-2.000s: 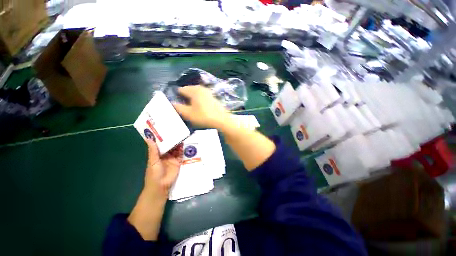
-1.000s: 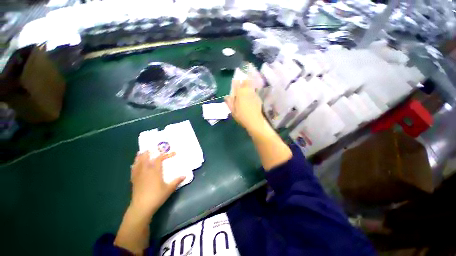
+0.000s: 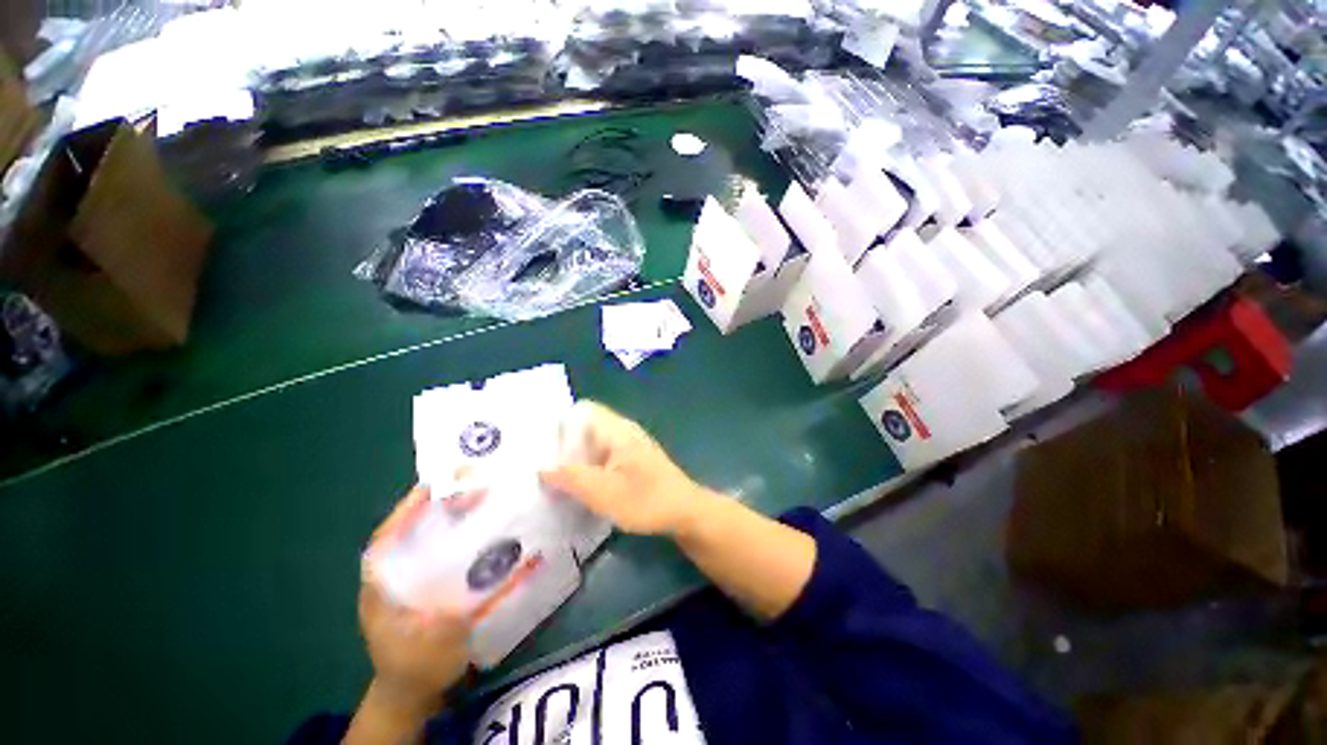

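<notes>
A white carton (image 3: pixel 473 560) with a round dark logo and orange-red mark is in my left hand (image 3: pixel 415 633), slightly blurred. My right hand (image 3: pixel 626 473) is at the carton's right side, fingers bent; its fingertips are partly hidden, so its grip is unclear. Flat carton blanks (image 3: pixel 517 408) lie on the green belt just beyond and partly under the held carton. Small white insert cards (image 3: pixel 643 331) lie beyond my right hand. Open white cartons (image 3: pixel 728 269) stand in rows at the right.
A clear plastic bag (image 3: pixel 509 255) with dark items lies on the belt's far half. A brown corrugated box (image 3: pixel 124 240) stands at far left. A red crate (image 3: pixel 1230 357) and a larger brown box (image 3: pixel 1150 502) are below the rows at right. A pale oval piece (image 3: pixel 688 144) lies at the far side.
My right hand has moved back from the carton rows to the blanks. My left hand now holds a carton raised nearer to me. A carton stands at the rows' near-left end.
</notes>
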